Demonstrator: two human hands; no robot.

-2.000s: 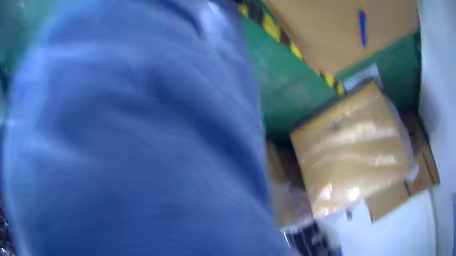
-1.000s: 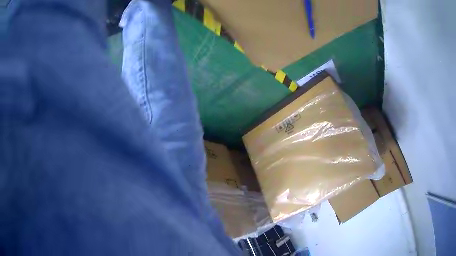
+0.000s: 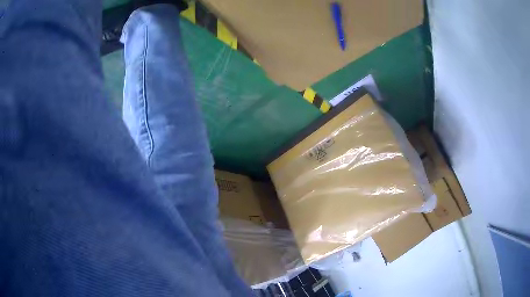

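Note:
No hand of mine shows. A cardboard carton (image 3: 343, 180) wrapped in shiny clear film stands tilted in the view, right of centre, with small printed marks on its face. A flat tan cardboard surface (image 3: 314, 40) at the top carries a blue pen-like thing (image 3: 339, 26). A leg in light blue jeans (image 3: 165, 104) and a large dark blue cloth (image 3: 64, 162) fill the left side and hide what lies behind them.
The green floor (image 3: 250, 110) carries yellow-black tape (image 3: 317, 100) and a white paper sign (image 3: 369, 86). More cartons (image 3: 238, 194) lie left of the wrapped one and others (image 3: 447, 203) right of it. A white wall-like surface (image 3: 482, 104) is at right. Black slotted things (image 3: 302, 285) show at the bottom.
The view has shifted, so the cartons and the blue pen-like thing sit further left in the picture. The blue cloth covers less, and the jeans leg has come into view. No handling is seen.

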